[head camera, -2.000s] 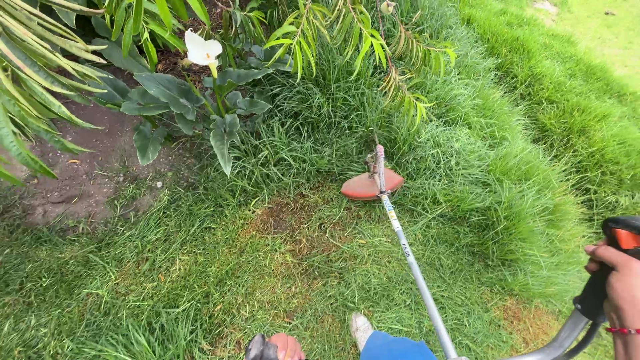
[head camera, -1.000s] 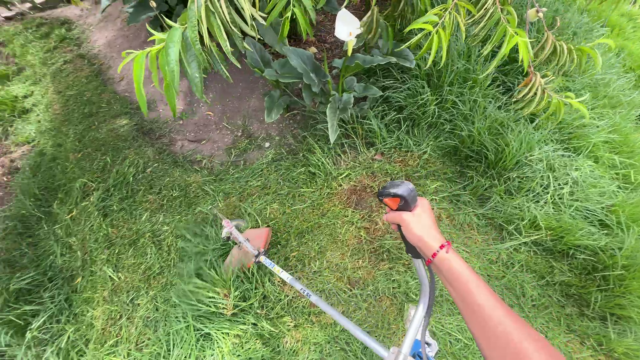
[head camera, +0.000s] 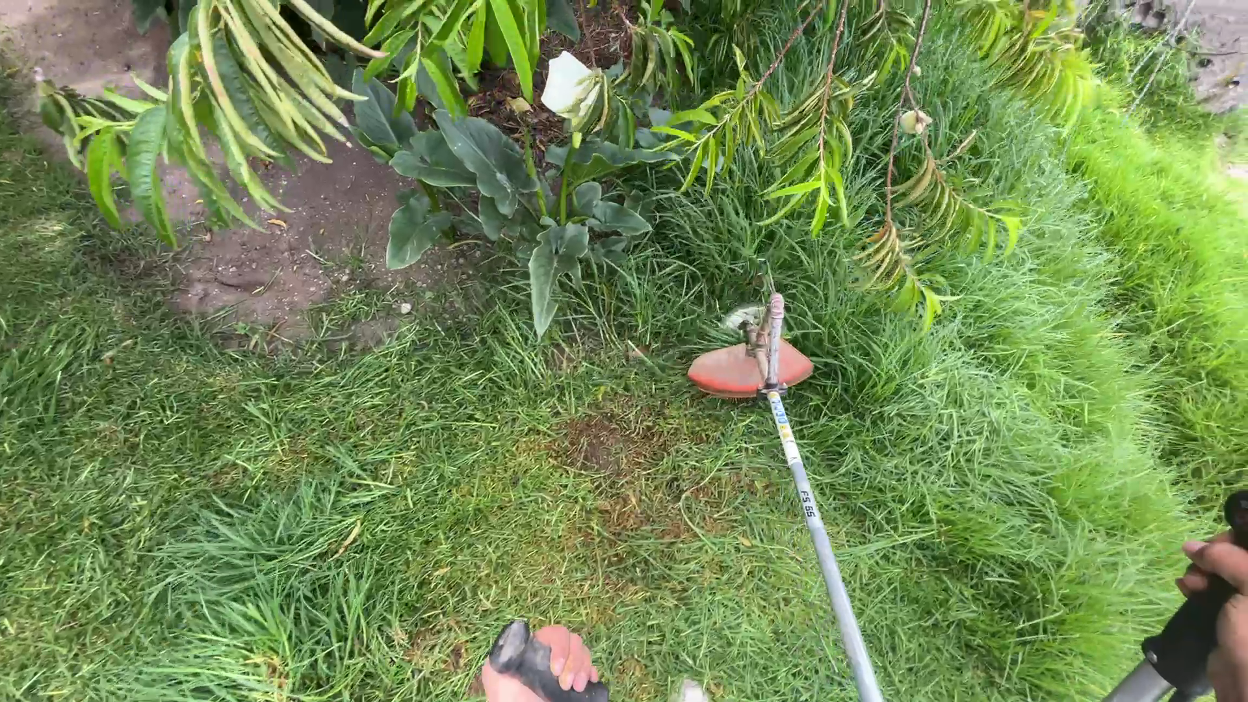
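Observation:
A string trimmer's metal shaft (head camera: 829, 565) runs from the bottom edge up to its cutting head, with an orange guard (head camera: 749, 369) resting at or just above the edge of tall grass. My right hand (head camera: 1224, 595), partly cut off by the right edge, is closed around the black control grip (head camera: 1194, 624). At the bottom centre, my left hand (head camera: 551, 663) holds the other black handle grip (head camera: 531, 665). The trimmer's engine is out of view, and grass partly hides the front of the cutting head.
A calla lily with a white flower (head camera: 571, 90) and broad dark leaves (head camera: 487, 161) grows beside bare soil (head camera: 283, 234). Leafy branches (head camera: 829, 127) hang above the cutting head. Tall grass (head camera: 1053, 419) rises along the right, shorter grass (head camera: 390, 458) covers the left, and a shoe tip (head camera: 691, 691) shows below.
The trimmer's head has swung from the shorter grass on the left to the tall grass on the right. My right hand has moved right with the control grip; my left hand has come into view.

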